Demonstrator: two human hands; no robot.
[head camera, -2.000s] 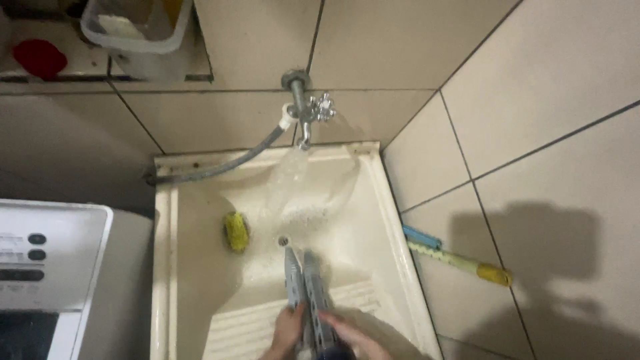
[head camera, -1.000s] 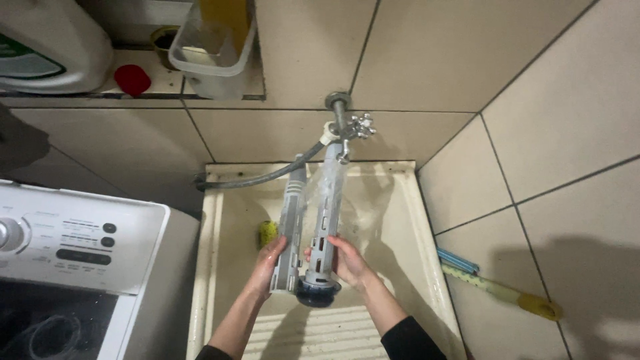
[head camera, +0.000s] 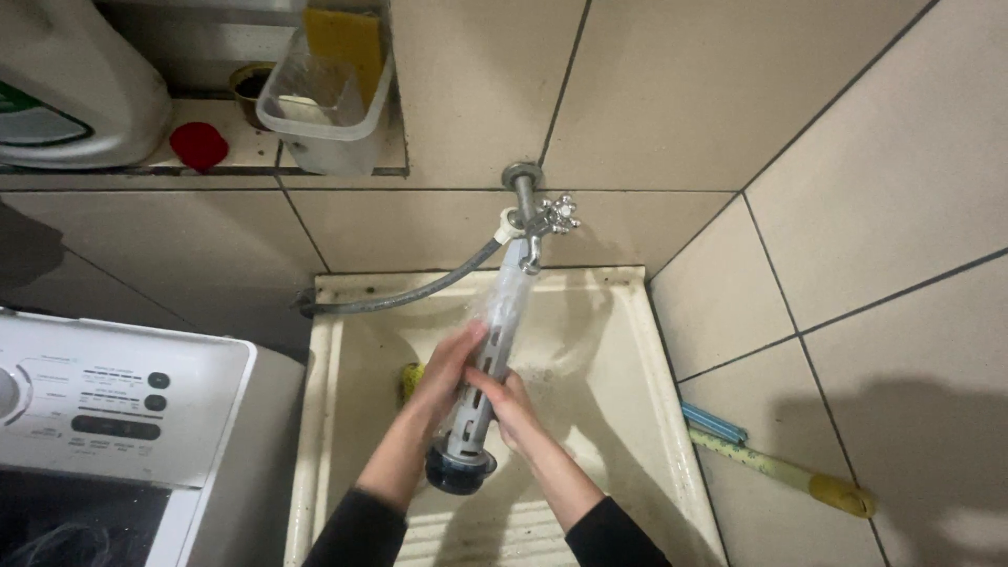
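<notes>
Under the running metal faucet (head camera: 531, 256) is a long grey slotted plastic tube (head camera: 474, 405) with a dark round cap (head camera: 459, 471) at its near end. It slants over the cream utility sink (head camera: 305, 472), its far end beside the spout, and water spreads over its upper part. My left hand (head camera: 449, 366) wraps its left side. My right hand (head camera: 508, 402) grips it from the right, slightly lower, thumb across the front. Whether one or both of the earlier grey pieces are in my hands, I cannot tell. A yellow sponge (head camera: 410, 381) shows partly behind my left hand.
A grey hose (head camera: 409, 298) runs from the faucet to the left. The white washing machine (head camera: 197, 402) stands left of the sink. On the ledge are a clear plastic container (head camera: 327, 142), a red cap (head camera: 199, 146) and a large jug (head camera: 79, 79). Yellow and blue handles (head camera: 780, 468) lie at the right.
One second ago my hands held two grey pieces apart, one in each; now they are close together on one visible tube. The dark cap has moved left from under the faucet line.
</notes>
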